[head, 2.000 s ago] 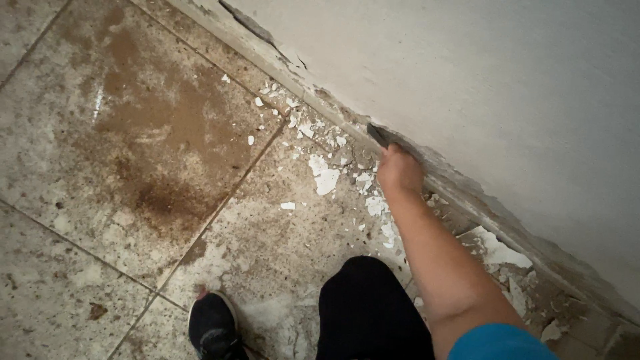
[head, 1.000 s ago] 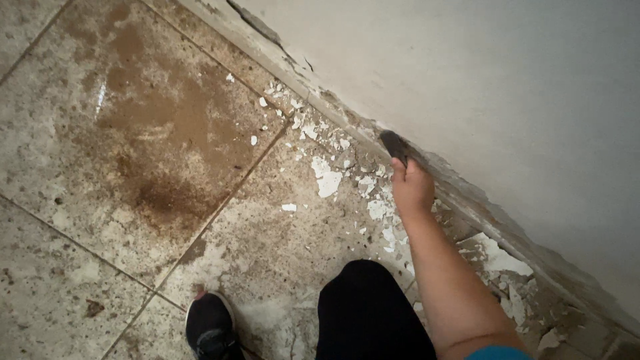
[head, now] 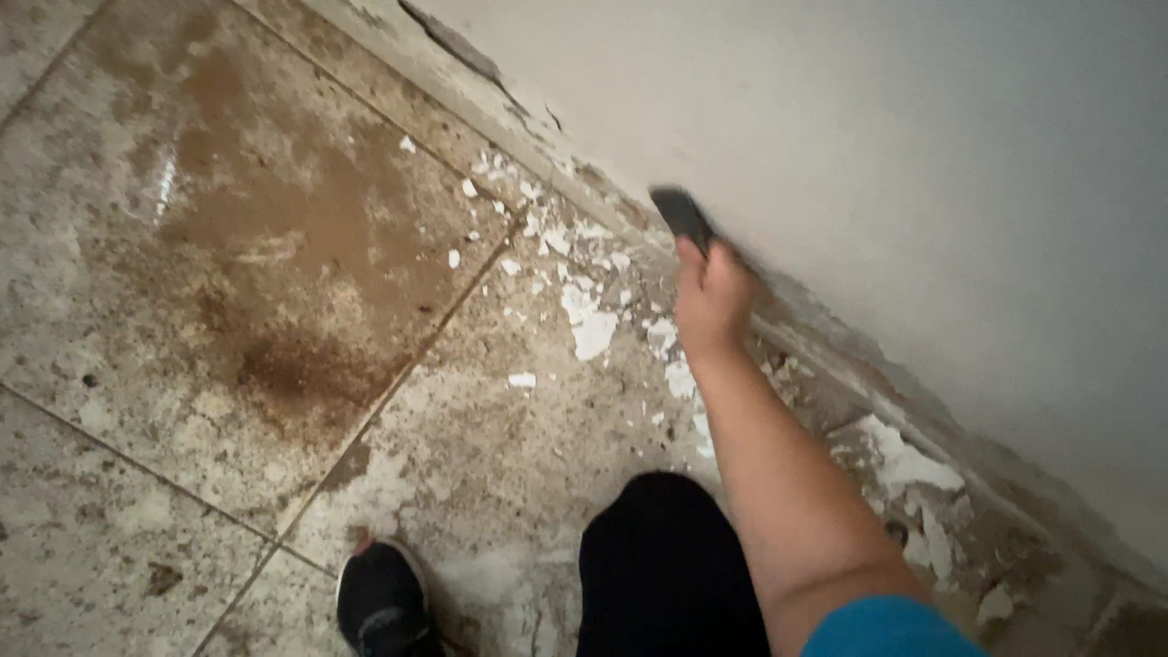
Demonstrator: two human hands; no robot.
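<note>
My right hand [head: 718,297] is closed around a dark, flat scraper-like tool [head: 680,215], blurred by motion, whose far end points up and left. The tool lies over the lower edge of the white wall [head: 821,146], just above the broken baseboard strip [head: 630,214]; whether it touches the wall, I cannot tell. Chipped plaster and bare patches run along the wall's foot beside my hand. White paint flakes [head: 591,330] lie on the floor left of my wrist. My left hand is out of the frame.
Stained floor tiles [head: 301,219] with brown dirt spread to the left. A lifted strip of paint [head: 456,50] shows higher along the wall. Larger plaster pieces [head: 903,461] lie right of my forearm. My black shoe [head: 383,598] and dark-clothed knee [head: 662,566] are at the bottom.
The tool in my right hand has gone from the wall's damaged lower edge to slightly higher on the wall. My right hand has stayed closed on it.
</note>
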